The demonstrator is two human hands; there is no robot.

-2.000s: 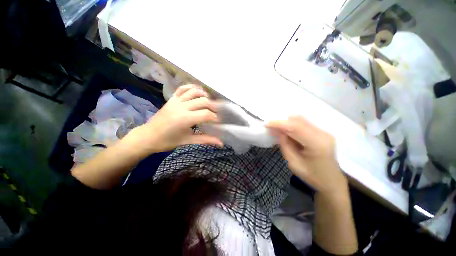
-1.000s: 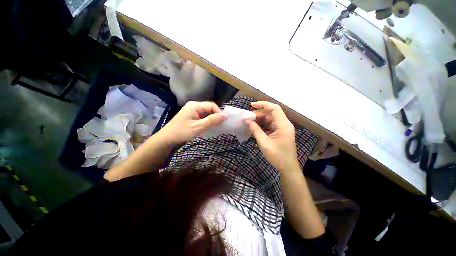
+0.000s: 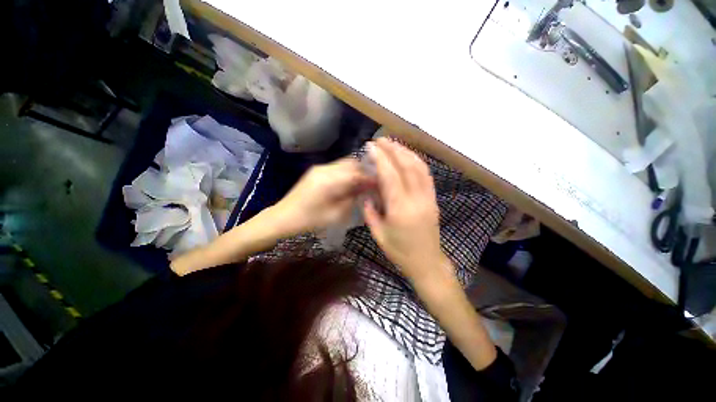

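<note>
A thin white fabric piece (image 3: 337, 234) is held over my lap, mostly hidden by my fingers. My left hand (image 3: 323, 196) is closed on it from the left. My right hand (image 3: 402, 206) is on it from the right, its back to the camera and its fingers over the left fingertips. The hands meet near the table's front edge and are slightly blurred. A black-and-white checked covering (image 3: 463, 228) lies on my lap below them.
White table edge (image 3: 440, 147) runs diagonally past my hands. Needle plate (image 3: 542, 67) is at upper right. Black-handled scissors (image 3: 667, 228) and white strips (image 3: 695, 149) are at far right. A dark blue bin with white cut pieces (image 3: 184, 192) is at left; more white fabric (image 3: 302, 114) hangs under the table.
My hands have moved from a spread hold on the fabric to close together, with the right fingers now over the left. The view has shifted, so the machine sits higher and further right.
</note>
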